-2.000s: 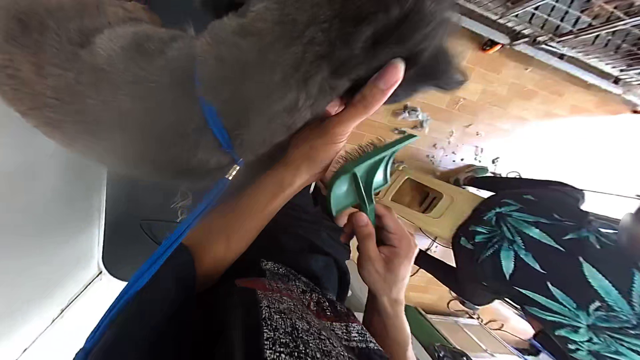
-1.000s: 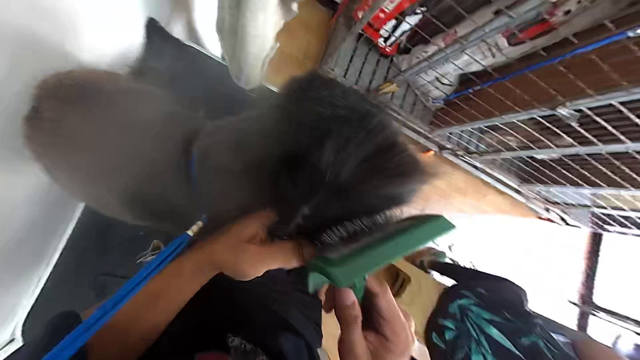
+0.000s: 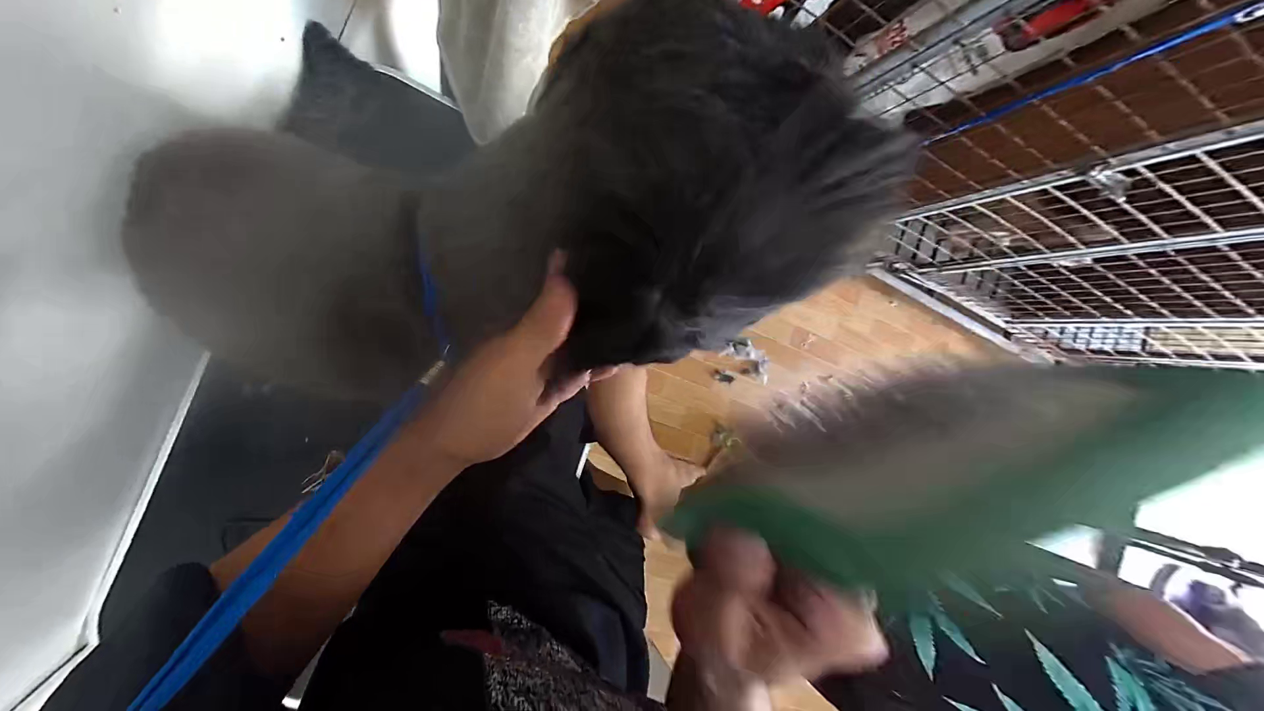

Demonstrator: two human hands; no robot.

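Observation:
A grey furry animal (image 3: pixel 474 227), probably a dog, has short fur on its body and longer, shaggy fur at its head end. My left hand (image 3: pixel 504 385) holds it under the head or neck, the thumb lying against the dark fur. A blue leash (image 3: pixel 296 543) runs from the animal's neck down along my left forearm. In my right hand (image 3: pixel 770 612) is a green pet slicker brush (image 3: pixel 938 474), blurred, its pins toward the animal but apart from the fur. The animal's face is hard to make out.
Wire cages (image 3: pixel 1086 237) stand at the upper right. Tufts of fur (image 3: pixel 746 360) lie on the wood-patterned floor (image 3: pixel 839 316). A person in a leaf-patterned top (image 3: pixel 1027 652) is at the lower right. The animal is on a dark tabletop (image 3: pixel 227 464) beside a white wall (image 3: pixel 49 395).
Against one second ago, the green brush has come away from the animal's fur and looms nearer the camera. My left hand remains at the head end. The view has shifted since two seconds ago.

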